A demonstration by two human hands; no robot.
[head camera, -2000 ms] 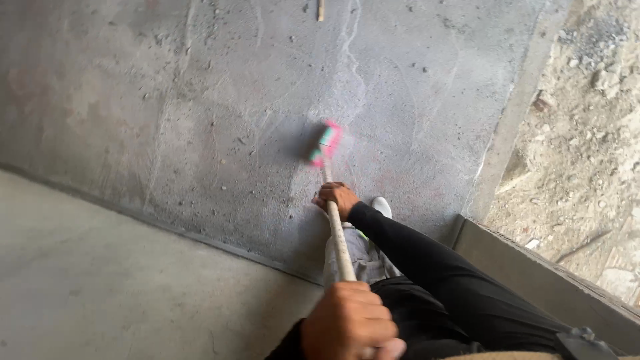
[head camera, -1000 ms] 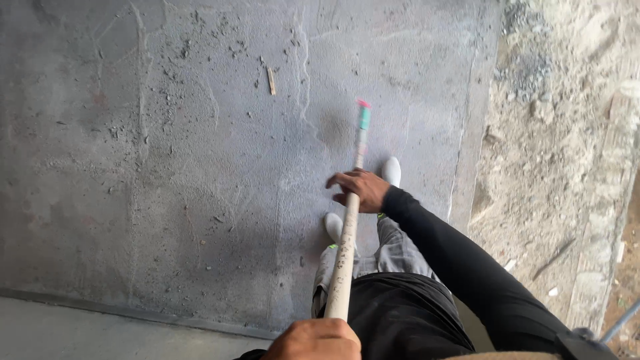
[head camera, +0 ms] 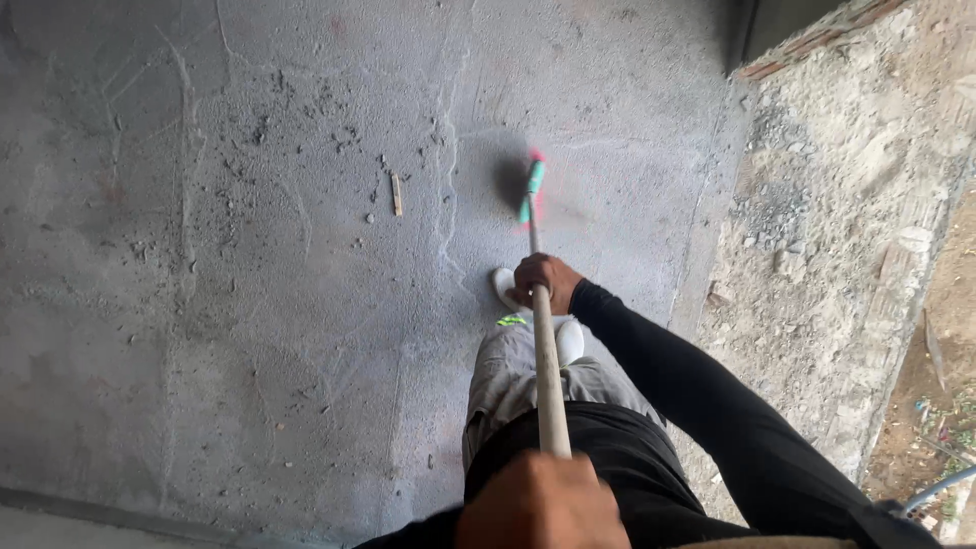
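Note:
My left hand (head camera: 541, 503) grips the upper end of a long pale broom handle (head camera: 547, 374), close to the camera. Farther down the same handle, my right hand (head camera: 547, 280) is closed around it, its arm in a black sleeve. At the handle's far end the broom head (head camera: 532, 187), green with pink bristles, is over the grey concrete floor (head camera: 343, 328); it is blurred. Left of it a short strip of wood (head camera: 396, 194) lies among small crumbs of debris (head camera: 282, 114).
Along the right runs a strip of rough rubble (head camera: 808, 252) beyond the floor's edge, with lower earthy ground (head camera: 930, 366) farther right. A wall end (head camera: 793, 34) stands at the top right. My white shoes (head camera: 570, 343) are just below the broom head.
The fingers of my right hand, partly loose on the handle one second ago, are now wrapped around it. The view has shifted and turned over the floor.

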